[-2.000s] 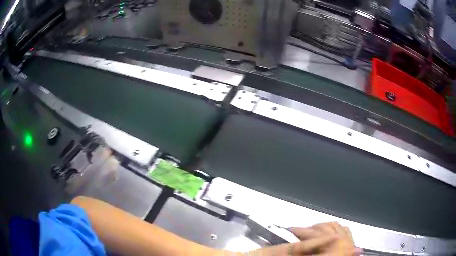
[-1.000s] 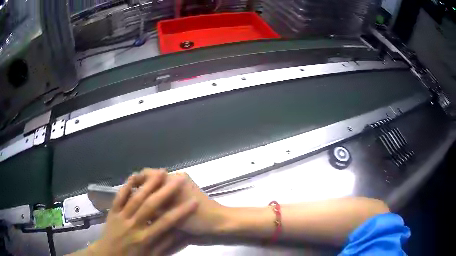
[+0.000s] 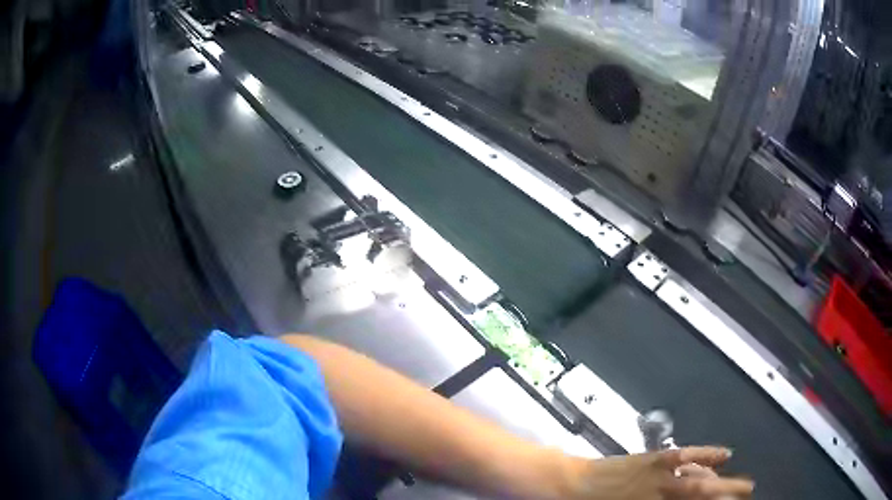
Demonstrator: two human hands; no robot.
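My left hand (image 3: 665, 479) is at the lower right, cut by the bottom edge, with its fingers pointing right. Its arm in a blue sleeve crosses the bench from the lower left. A small shiny roundish thing (image 3: 657, 427) shows just above the hand; whether the hand touches or holds it is unclear. My right hand cannot be made out. A dark metal parts cluster (image 3: 362, 234) lies on the left bench, blurred by glare. A loose round part (image 3: 289, 182), black with a pale centre, stands beyond it.
The dark green conveyor belt (image 3: 460, 210) runs diagonally between silver rails. A green label (image 3: 518, 342) is on the near rail joint. A red tray (image 3: 861, 332) is at the right edge. A perforated machine plate (image 3: 577, 107) stands beyond the belt. A blue object (image 3: 98, 361) is at lower left.
The view has swung back left from the bench's right end. The clasped hands and flat grey piece seen one second ago are gone from sight; only my left arm and hand show.
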